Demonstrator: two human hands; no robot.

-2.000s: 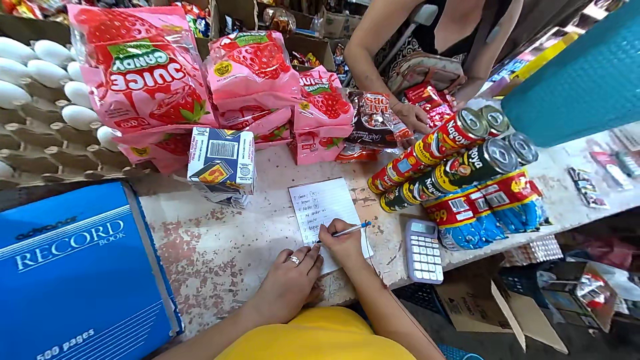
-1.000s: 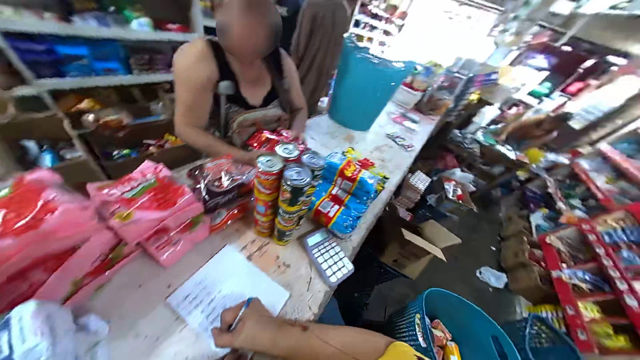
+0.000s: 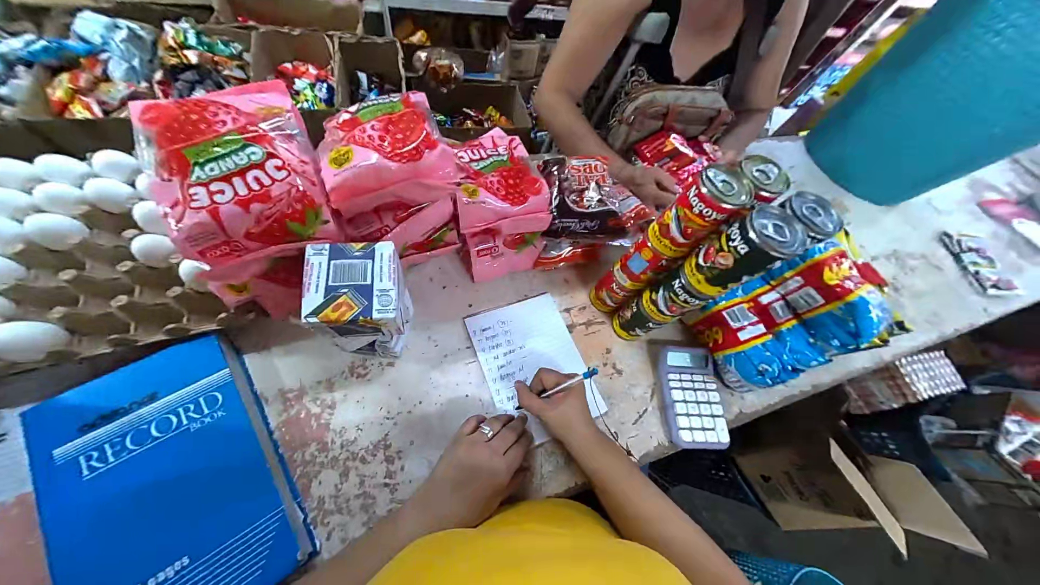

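Observation:
My right hand grips a pen with a blue end, its tip side low on a sheet of white paper that bears handwritten lines. My left hand, a ring on one finger, rests at the paper's lower left edge with its fingers loosely curled; whether it holds anything cannot be seen. Right of the paper lies a pale calculator. Beyond it stand stacked cans beside blue and red packs. A small white and blue box stands to the paper's left.
A blue record book and a tray of eggs are at the left. Pink candy bags line the far side. Across the worn counter, a person's hands touch red packs. A teal tub stands far right.
The view has swung right and back down. One second ago only my right hand showed at the paper; now my left hand is in view beside it again.

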